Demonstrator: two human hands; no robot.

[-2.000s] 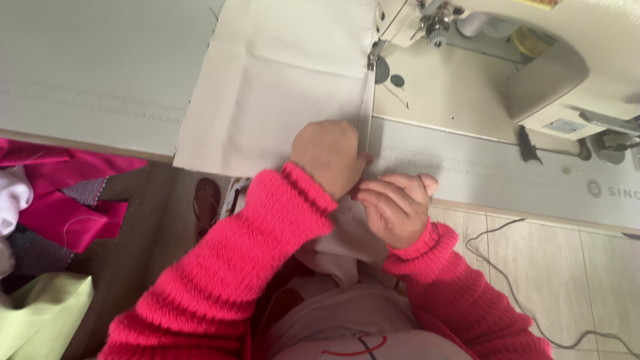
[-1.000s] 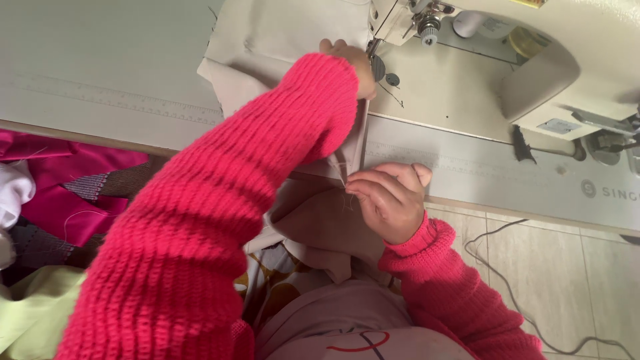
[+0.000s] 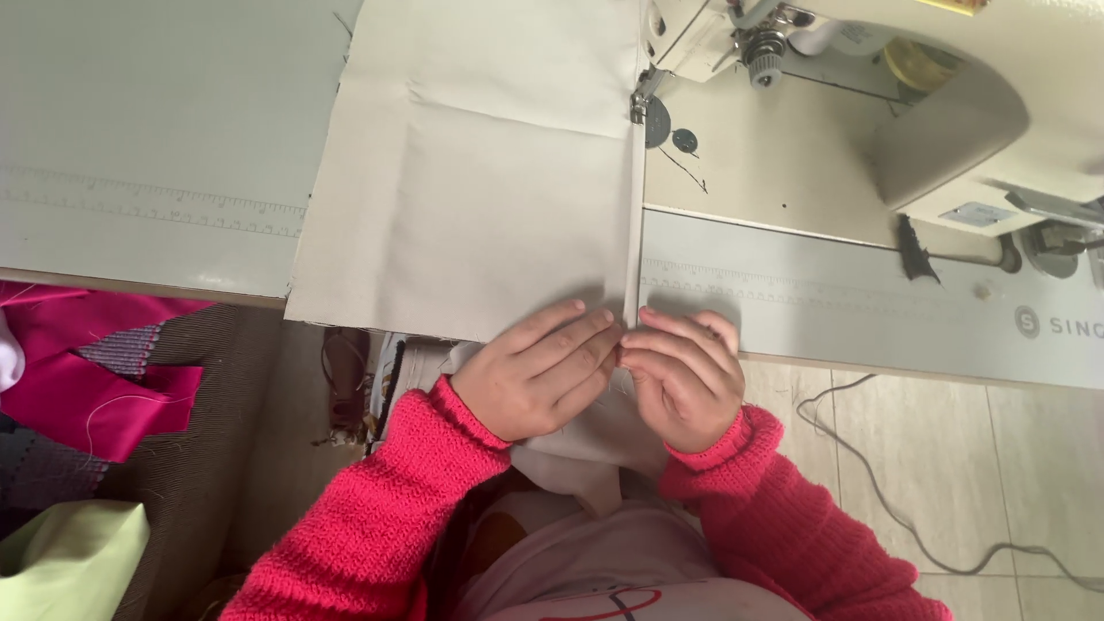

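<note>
A cream fabric panel (image 3: 509, 190) lies on the sewing table, its right edge folded into a narrow strip that runs up to the presser foot (image 3: 639, 105) of a Singer sewing machine (image 3: 957, 112). At the table's front edge my left hand (image 3: 543, 371) rests on the fabric, its fingertips at the folded edge. Close against it on the right, my right hand (image 3: 686, 375) pinches that same folded edge between thumb and fingers. More of the cream cloth hangs below both hands over my lap. Whether the foot is pressed down cannot be told.
Magenta fabric (image 3: 129, 379) and light green fabric (image 3: 73, 552) lie at the lower left. Printed rulers run along the table's front (image 3: 862, 319). A black cable (image 3: 897, 517) curves over the tiled floor at the right. Thread scraps lie beside the presser foot.
My left hand has come back from near the presser foot to the table's front edge, beside my right hand. The fabric panel, bunched a second ago, now lies flatter.
</note>
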